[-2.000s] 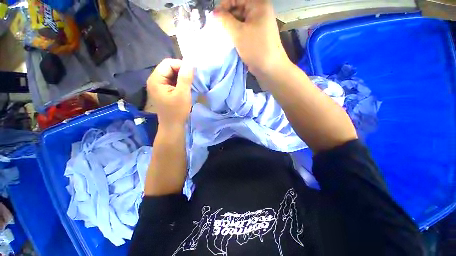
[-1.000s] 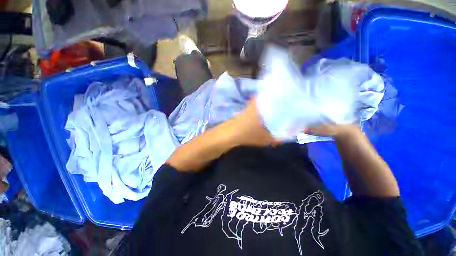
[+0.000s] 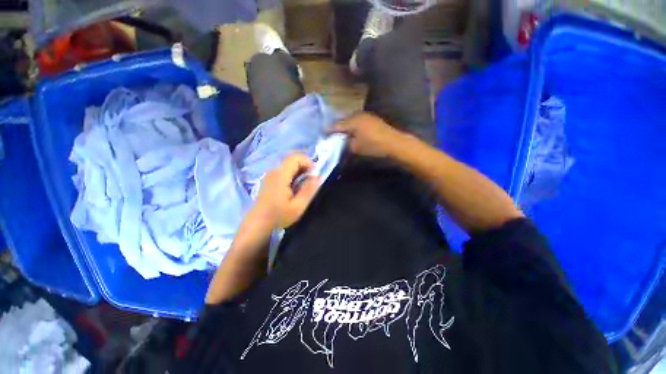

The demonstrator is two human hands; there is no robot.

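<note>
A pale blue cloth piece (image 3: 285, 135) lies over my lap, its far side reaching the heaped blue bin on the left. My left hand (image 3: 286, 191) pinches its near edge, thumb and fingers closed on it. My right hand (image 3: 364, 135) holds the same edge at its upper right end. A short, whiter strip of the edge runs between the two hands. Part of the cloth under my left hand is hidden.
The left blue bin (image 3: 69, 223) holds heaped pale blue cloth (image 3: 157, 182). The right blue bin (image 3: 606, 175) holds a few darker blue pieces (image 3: 549, 150). My light shoes (image 3: 269, 40) are on the floor ahead. An orange-red item (image 3: 87, 50) lies behind the left bin.
The view has turned down from the lamp and machine. The bunched cloth held at the right is gone from my hands. Both hands have come to the lap and now hold another cloth edge.
</note>
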